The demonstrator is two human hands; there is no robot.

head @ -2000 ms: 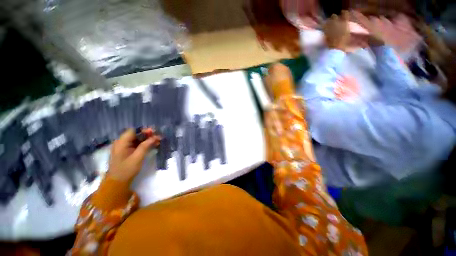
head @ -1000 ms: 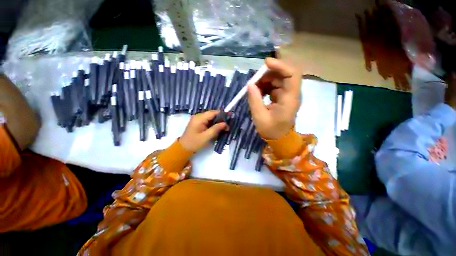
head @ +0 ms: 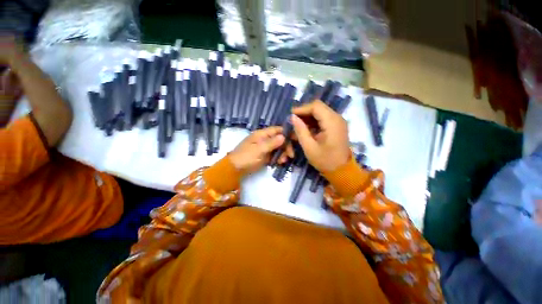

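Note:
My left hand (head: 260,148) holds a dark tube (head: 287,132) near the middle of the white sheet. My right hand (head: 324,133) pinches the upper end of the same tube between thumb and fingertips. No white stick shows between my hands. A loose group of black tubes (head: 301,183) lies below and behind my hands, partly hidden by them. A dense row of black tubes with white tips (head: 205,98) lies to the left.
White sticks (head: 443,147) lie on the green bench at right. Dark sticks (head: 374,121) lie near the sheet's right side. Behind are a pale upright (head: 253,29), clear bags (head: 315,29) and cardboard (head: 425,74). An orange-sleeved person (head: 53,184) is left, a blue-sleeved person (head: 514,208) right.
The view has shifted to the right. My right hand has come down to my left, and the long white stick between them no longer shows. The left neighbour's arm reaches further in.

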